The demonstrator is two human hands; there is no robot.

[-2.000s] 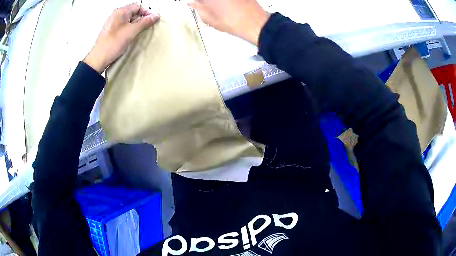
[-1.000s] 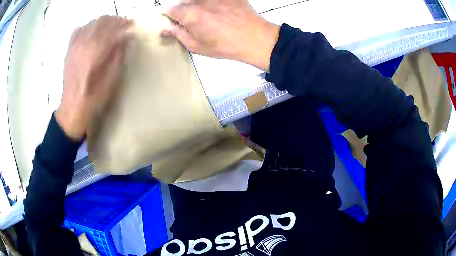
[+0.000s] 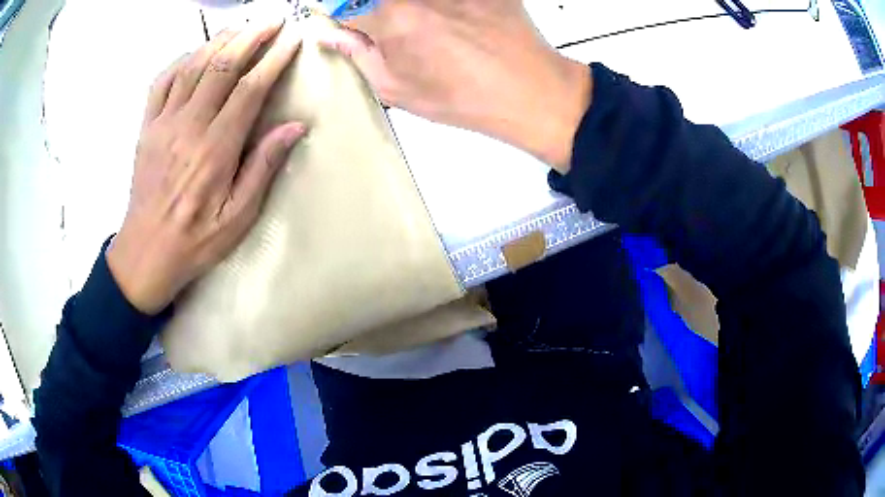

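A khaki panel (image 3: 330, 223) lies on the white table and hangs over its front edge toward my lap. A pale cloth (image 3: 417, 362) shows under its lower edge. My left hand (image 3: 199, 170) lies flat on the panel's left part, fingers spread and pointing up toward small metal parts (image 3: 302, 12) at the top edge of the picture. My right hand (image 3: 466, 73) is at the panel's upper right edge, fingers curled and pinching the cloth there; its fingertips are partly hidden. The seam under the metal parts is too small to make out.
A ruler strip (image 3: 480, 261) with a tan patch (image 3: 525, 250) runs along the table's front edge. A dark slim tool (image 3: 737, 12) and thread lie at upper right. Blue crates (image 3: 175, 437) stand below the table, with khaki pieces (image 3: 825, 184) and a red object (image 3: 867, 146) at right.
My left hand, lifted and blurred a second ago, now rests flat on the panel. Two seconds ago it pinched the upper left edge. My right hand stays at the upper right edge.
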